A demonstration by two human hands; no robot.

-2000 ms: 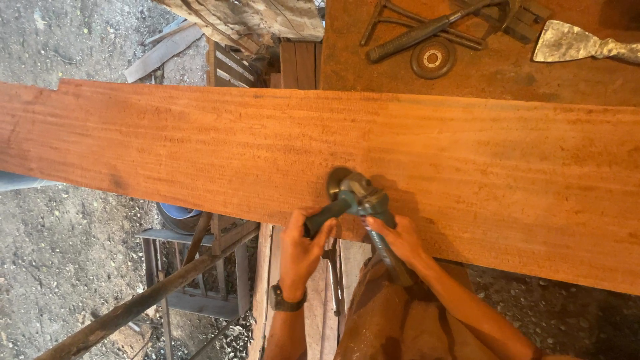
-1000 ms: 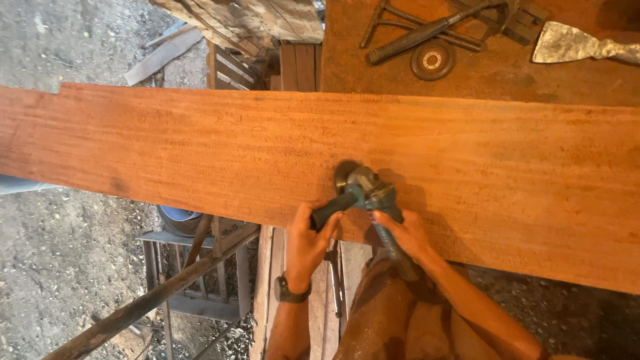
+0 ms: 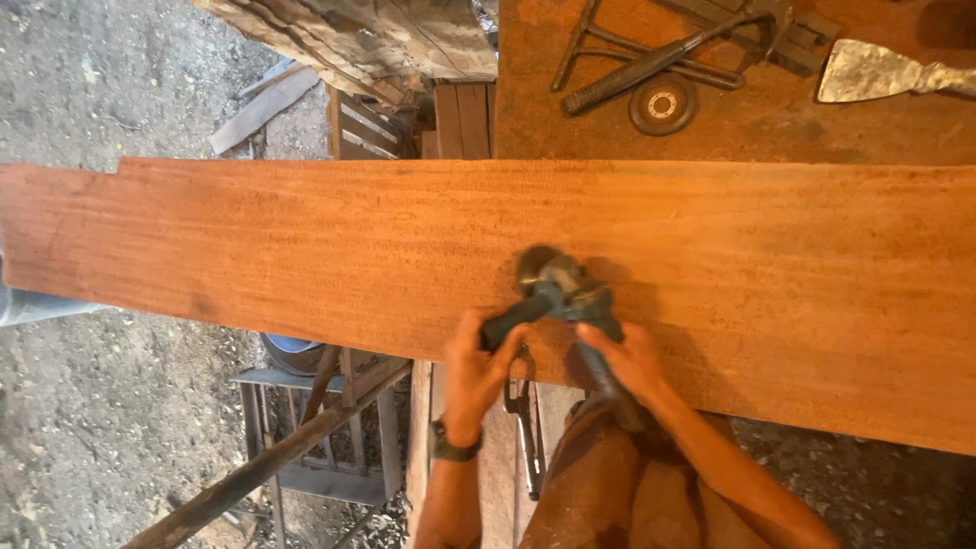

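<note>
A long reddish-brown wooden plank [image 3: 343, 244] crosses the view from left to right. On its surface, near the middle, an angle grinder [image 3: 576, 293] rests or hovers with its disc end pointing up and left; whether the disc touches the wood I cannot tell. My left hand [image 3: 480, 358], with a dark watch on the wrist, is closed around the grinder's side handle. Around the grinder's body is my right hand [image 3: 629, 358], at the plank's near edge. The tool looks slightly blurred.
Beyond the plank, a worktable [image 3: 762, 137] holds a hammer [image 3: 625, 80], a spare grinding disc [image 3: 663, 105] and a broad scraper [image 3: 869, 72]. Below lie a wooden pole [image 3: 267, 461], a slatted frame [image 3: 328, 484] and a metal tool [image 3: 526, 435] on boards near my legs.
The grinder shifted slightly right along the plank between the earlier two frames, with both my hands on it. Both hands still hold it now.
</note>
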